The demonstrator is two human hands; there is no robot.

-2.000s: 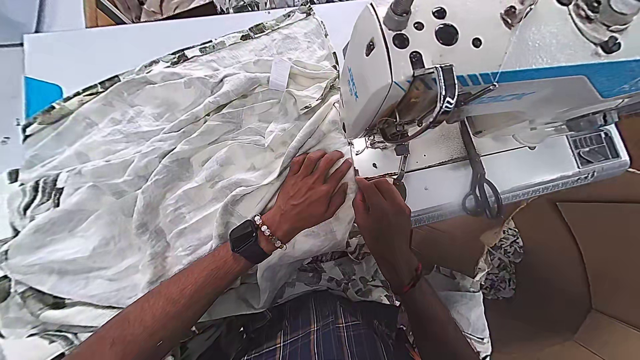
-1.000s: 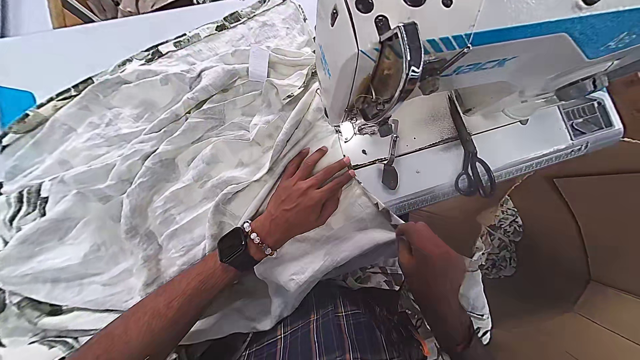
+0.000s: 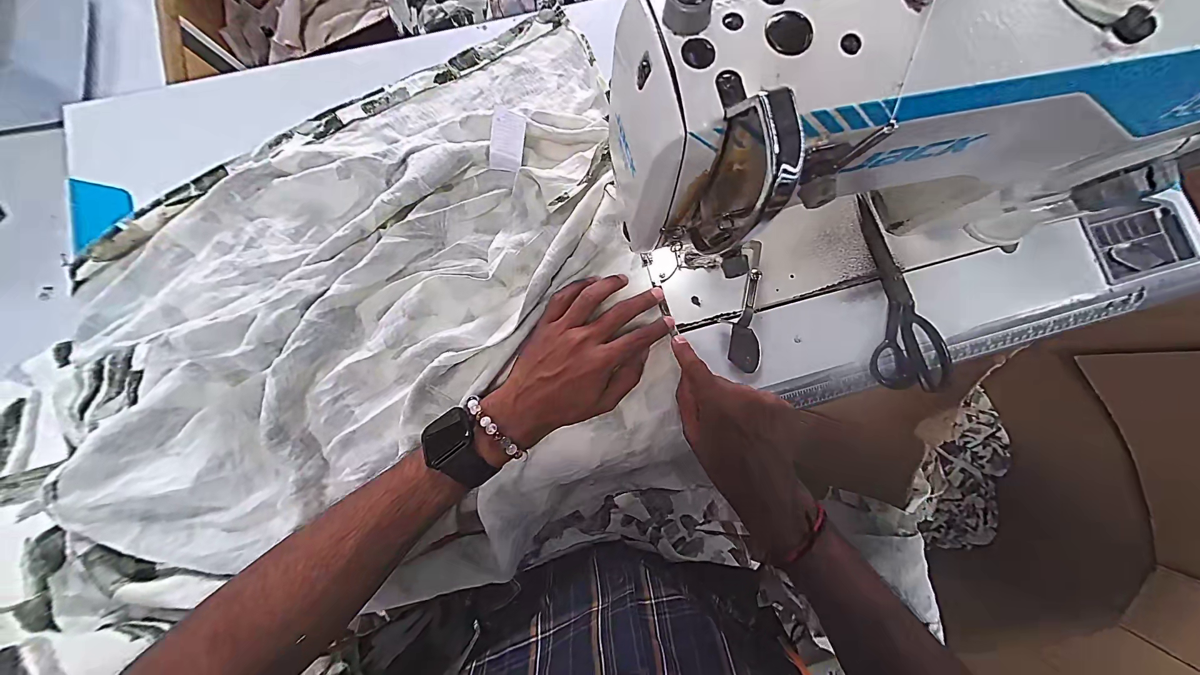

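White fabric (image 3: 375,272) with a patterned leafy edge lies spread in folds left of a white and blue Jack sewing machine (image 3: 844,103). My left hand (image 3: 586,361) rests flat on the cloth, fingers apart, fingertips close to the lit presser foot (image 3: 664,265). A wristwatch and a bead bracelet are on that wrist. My right hand (image 3: 736,422) pinches the fabric's edge between thumb and forefinger, just in front of the needle area and touching close to the left fingertips. A small white label (image 3: 507,140) shows on the cloth near the machine head.
Dark-handled scissors (image 3: 907,347) lie on the machine bed, handles over its front edge. A dark metal lever (image 3: 745,347) stands near the needle. A cardboard box (image 3: 1050,469) is below right, with patterned fabric (image 3: 970,469) hanging at its side. A wooden-edged bin (image 3: 192,47) holds cloth at top left.
My right hand has moved from the lower right of the cloth's edge up toward the needle, beside my left fingertips. The cloth edge it held out a second ago now lies closer to the needle.
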